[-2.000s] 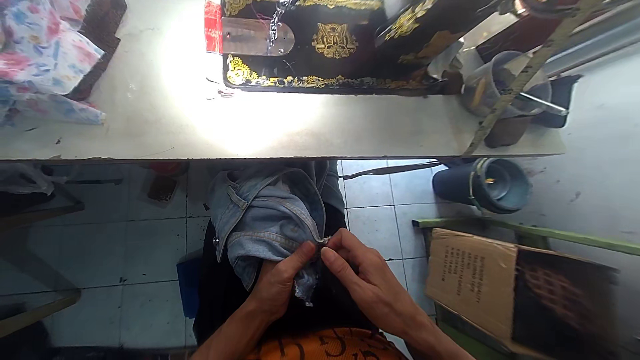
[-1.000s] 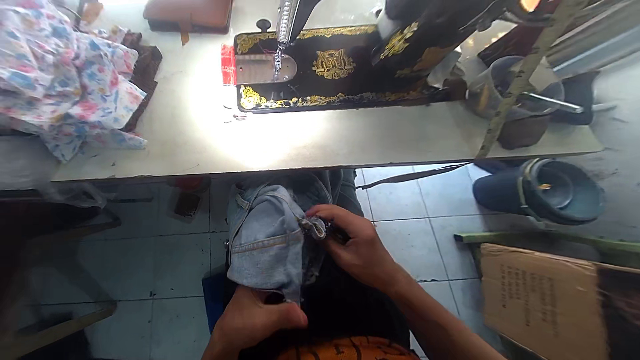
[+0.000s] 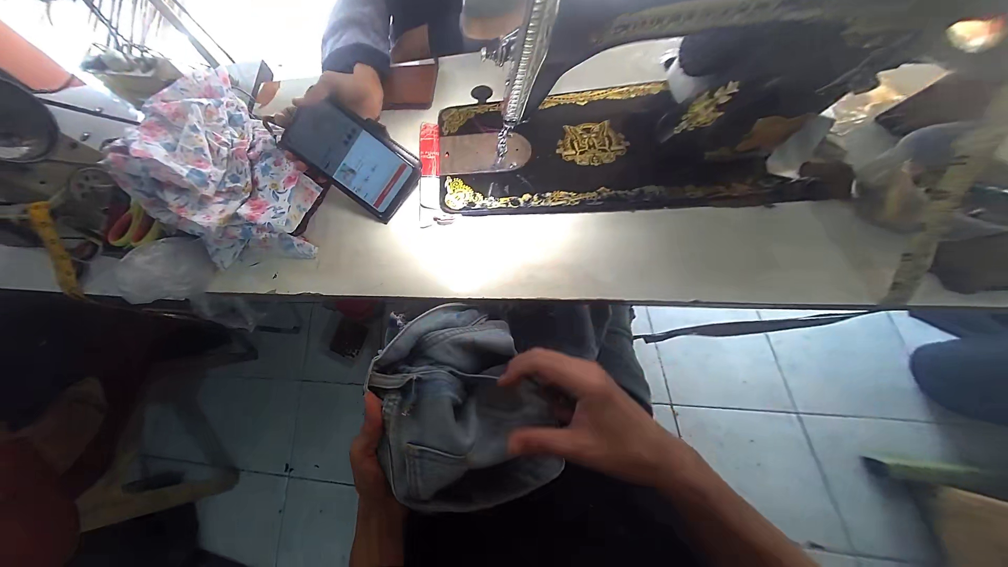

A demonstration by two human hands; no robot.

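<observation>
A light blue denim garment (image 3: pixel 441 417) lies bunched over my lap below the table edge, its seams and waistband-like strip showing. My left hand (image 3: pixel 370 457) grips its left side, the thumb along the edge and the other fingers hidden beneath. Over the right part of the denim, my right hand (image 3: pixel 575 409) has thumb and fingers spread apart; whether its fingertips touch the cloth is unclear. Above is a black sewing machine (image 3: pixel 591 146) with gold decoration. Another person's hand (image 3: pixel 354 94) holds a smartphone (image 3: pixel 354 161) over the table, left of the machine.
Floral cloth (image 3: pixel 213 165) is heaped on the table (image 3: pixel 669 260) at left, near a clear plastic bag (image 3: pixel 165 268), scissors (image 3: pixel 130 228) and a yellow tape measure (image 3: pixel 55 244). A brown leather case (image 3: pixel 411 85) lies behind the phone. A dark strap (image 3: pixel 756 324) hangs under the table edge.
Another person's hand with a phone has come into view above the table. My right hand has opened from its pinch on the denim, and the garment is turned differently. The view has shifted.
</observation>
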